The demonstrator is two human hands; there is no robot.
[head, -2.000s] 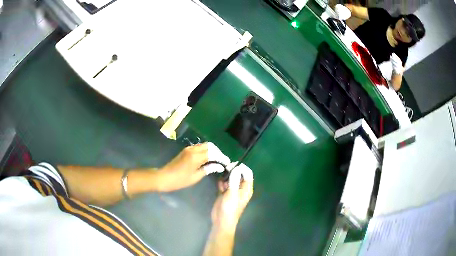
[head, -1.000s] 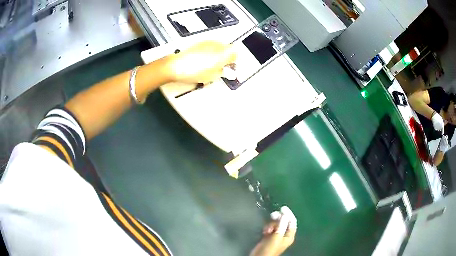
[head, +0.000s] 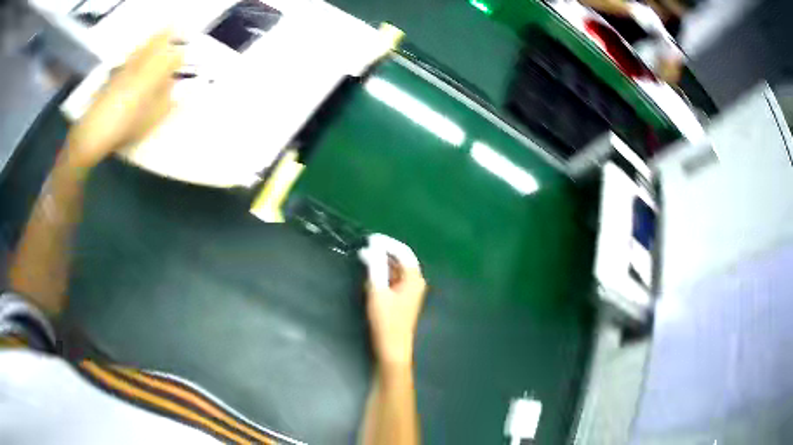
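Note:
My left hand (head: 130, 100) is blurred over the white plate (head: 230, 113), at the near side of a phone cover (head: 245, 24) with a dark area. Blur hides whether the fingers touch or grip the cover. My right hand (head: 393, 291) is over the green mat, with white finger cots on its fingertips. Its thumb and fingers are brought together; whether anything small is between them cannot be told. Shiny clear scraps (head: 323, 224) lie on the mat beside the right fingertips, near a yellow tape strip (head: 278, 187).
A white fixture (head: 619, 235) with a bluish-dark screen stands at the right, beside a grey cabinet (head: 722, 200). A small white adapter (head: 523, 419) lies on the mat at bottom right. A black tray (head: 565, 91) is at the far side. Another person's hand (head: 665, 65) shows beyond.
Over two seconds, the left hand leaves the right hand and moves to the white plate with the dark cover. Since one second ago, the view has swung right and the right hand appears closer to the scraps.

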